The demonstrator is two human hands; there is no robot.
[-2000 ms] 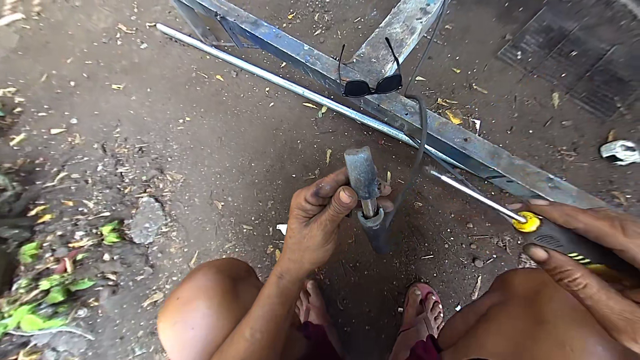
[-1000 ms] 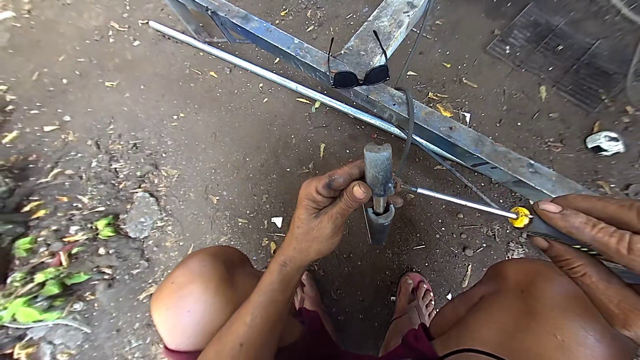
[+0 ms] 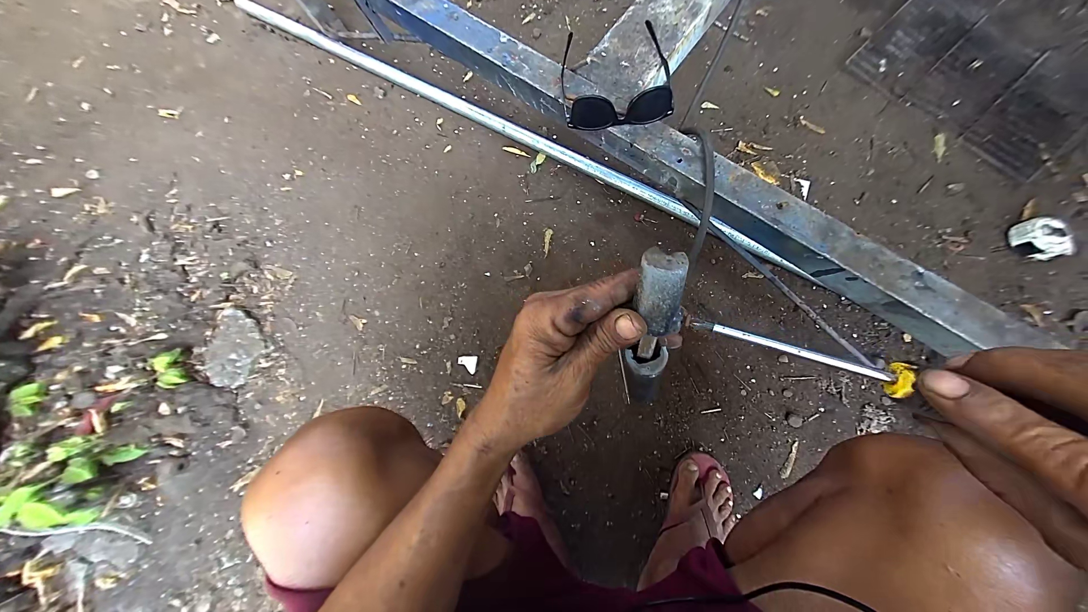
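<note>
Between the thumb and fingers of my left hand [image 3: 565, 357] is a grey cylindrical fitting [image 3: 661, 291], held upright, with a cable running up behind it. Below it, a short metal piece shows at the open mouth of a dark sleeve [image 3: 646, 374]. My right hand [image 3: 1011, 425], at the right edge, grips a screwdriver [image 3: 799, 350] by its handle, which the fingers mostly hide; a yellow collar shows at the handle's front. The screwdriver's shaft points left, its tip close to the right side of the fitting. Whether the tip touches it, I cannot tell.
A metal beam frame [image 3: 765, 204] crosses the ground diagonally, with sunglasses [image 3: 620, 109] resting on it. Alongside lies a shiny metal rod [image 3: 510, 132]. A dark grid panel [image 3: 977, 76] is at upper right, a crumpled white item [image 3: 1041, 238] below it, and a flat stone [image 3: 234, 348] at left.
The screwdriver's tip, pointing up and left above the sleeve's level two seconds ago, has come close beside the fitting. My left hand keeps its hold on the fitting.
</note>
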